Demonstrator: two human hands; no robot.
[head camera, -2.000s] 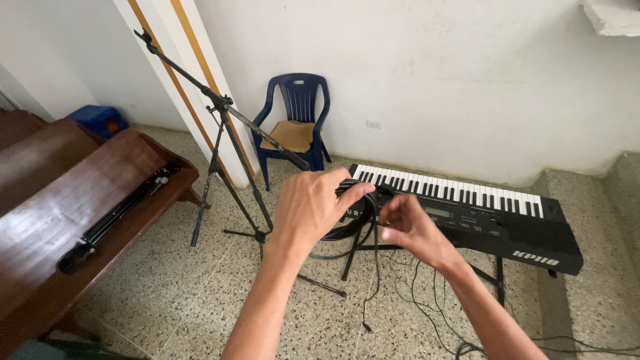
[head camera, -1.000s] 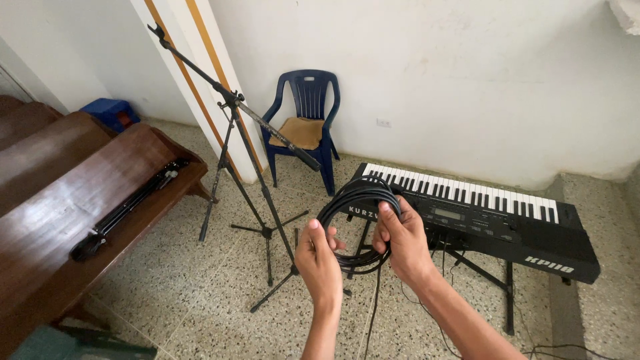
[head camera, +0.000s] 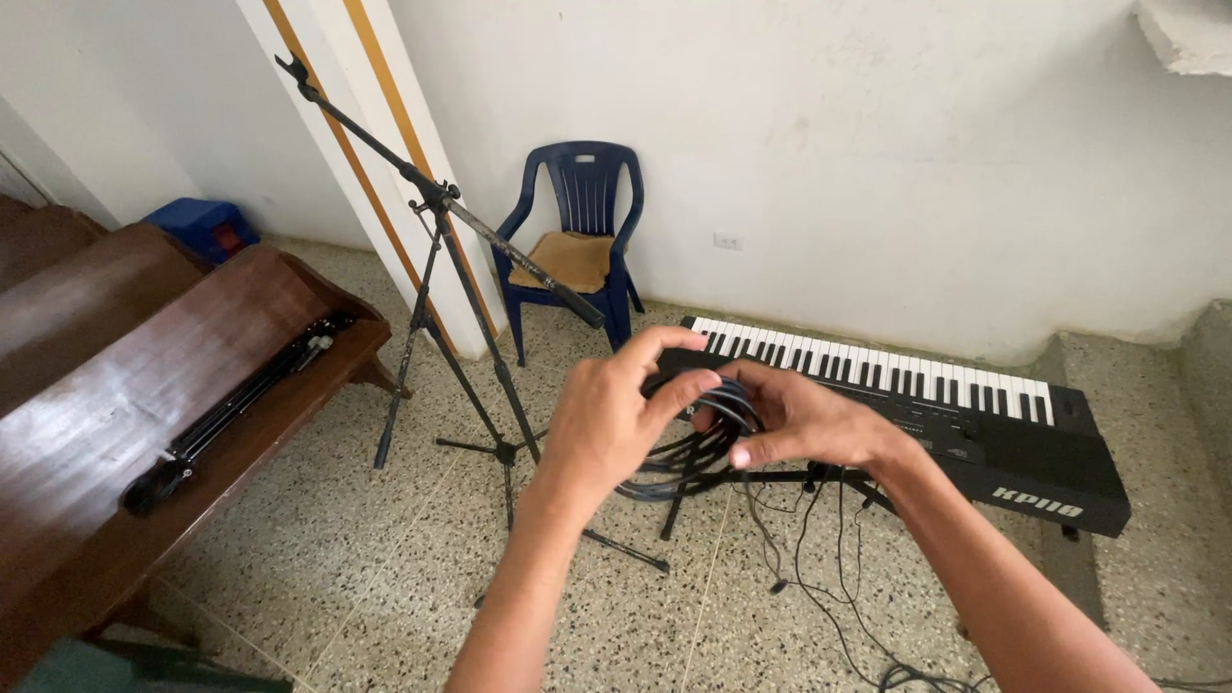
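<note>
A coil of black cable (head camera: 688, 462) hangs between my two hands, in front of the near left end of a black electronic keyboard (head camera: 962, 423). My right hand (head camera: 784, 414) grips the coil's upper right side between thumb and fingers. At the coil's upper left is my left hand (head camera: 626, 404), its index finger raised and apart from the thumb; whether it bears on the cable is hard to tell. A thin cable end with a small plug (head camera: 779, 585) dangles below. To the left of the hands stands a black microphone boom stand (head camera: 472, 279).
A blue plastic chair (head camera: 583, 192) with a tan cushion (head camera: 570, 262) stands against the wall. Folded black stands (head camera: 241, 404) lie on a wooden bench (head camera: 279, 298) at left, near a blue box (head camera: 200, 226). Loose cables (head camera: 837, 616) trail on the floor; concrete steps (head camera: 1136, 385) rise at right.
One second ago both hands held the coil spread open from its lower sides. Now they are at its upper part, and the left hand's fingers have parted.
</note>
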